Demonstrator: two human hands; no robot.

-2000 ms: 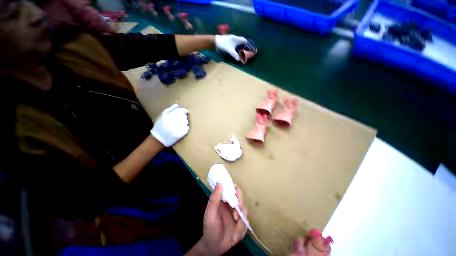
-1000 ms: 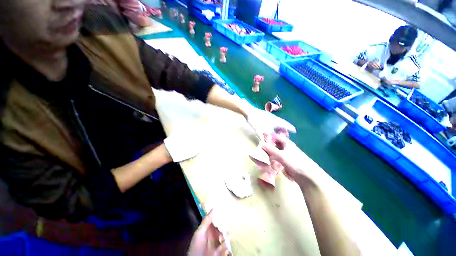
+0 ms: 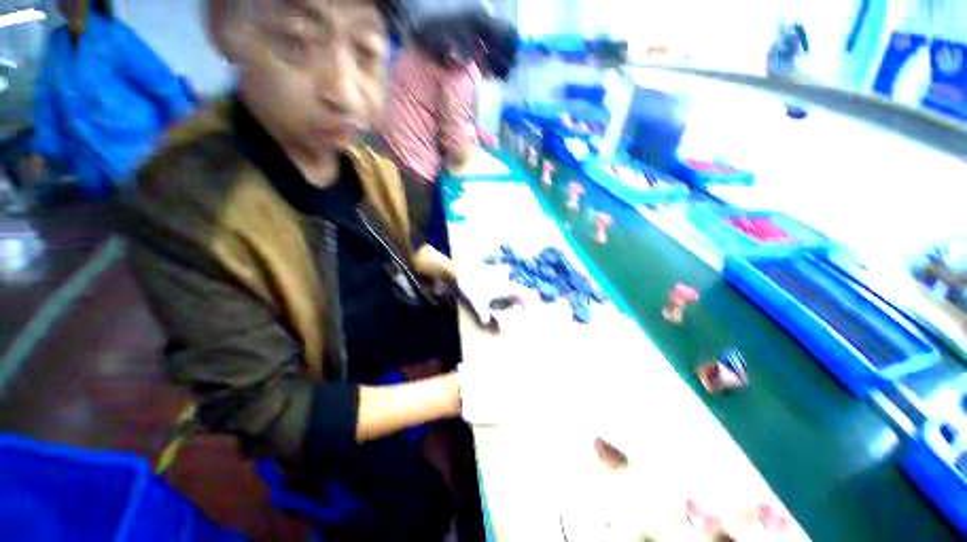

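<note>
Neither of my hands can be made out. Nearest in front of me, pink figure parts (image 3: 702, 517) show blurred at the bottom edge, partly cut off, on the washed-out bench cover (image 3: 551, 423). A brownish oval, possibly the open end of a figure part (image 3: 610, 453), lies just beyond them. A faint white shape at the bottom edge may be the tissue; it is too overexposed to tell. The glue bottle is not visible.
A neighbour (image 3: 318, 265) sits left of the bench, arms over it, by dark pieces (image 3: 551, 277). The green belt (image 3: 779, 408) carries figure parts, one with a dark piece (image 3: 723, 373). Blue trays (image 3: 838, 318) stand beyond. A blue crate (image 3: 74, 492) is lower left.
The view has swung up and left. My hands and the bottle have left the picture. The neighbour's hands have drawn back from the figure parts, towards the dark pieces.
</note>
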